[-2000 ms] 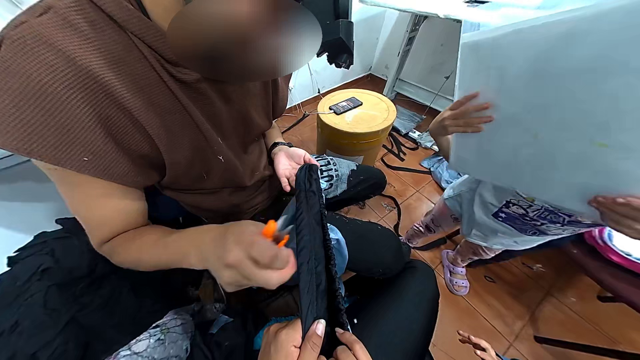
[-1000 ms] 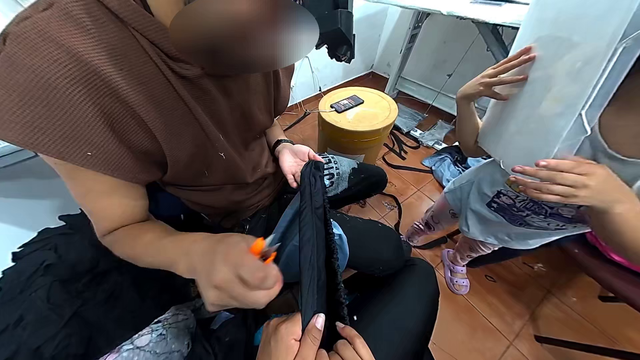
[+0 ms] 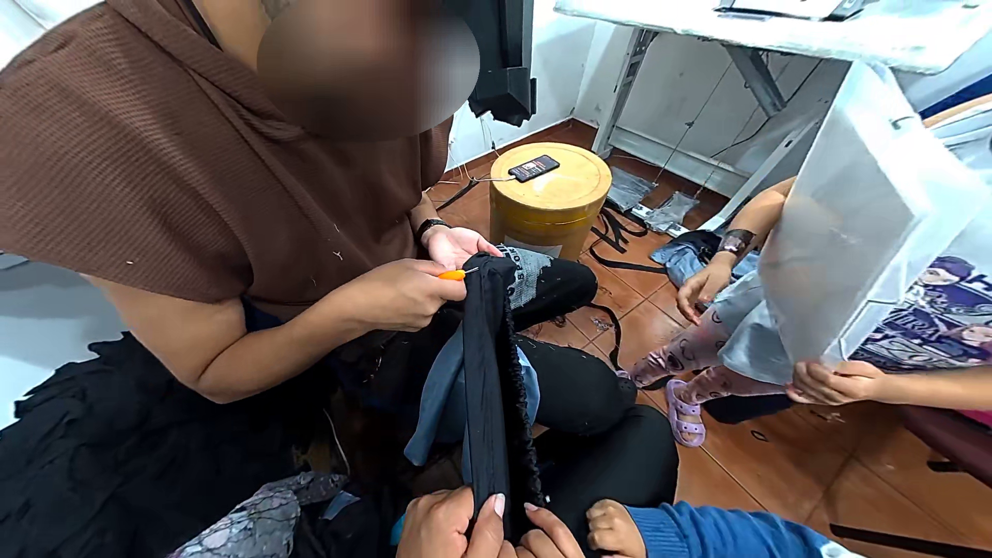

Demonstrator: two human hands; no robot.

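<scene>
Black gathered fabric [image 3: 487,387] stretches from the bottom of the view up to a co-worker's hands. My left hand [image 3: 440,523] pinches its near end between thumb and fingers. Beside it, my right hand [image 3: 546,535] grips the same end near the ruffled edge; both hands are partly cut off by the frame. At the far end, the co-worker's open palm [image 3: 457,246] supports the cloth, while their other hand holds a small orange-handled tool [image 3: 452,275] with a thin metal tip against it. Blue-grey cloth [image 3: 438,395] hangs behind the black fabric.
A pile of black cloth [image 3: 85,457] lies at left. A yellow drum [image 3: 549,209] carries a phone [image 3: 534,168]. At right, another person holds a large whitish translucent sheet or bag [image 3: 837,209]. A small hand in a blue sleeve [image 3: 705,531] is close beside my right hand.
The co-worker's tool hand has moved up to the fabric's far end. A blue-sleeved arm has come in at lower right. The whitish sheet has been lowered. My hands still hold the near end.
</scene>
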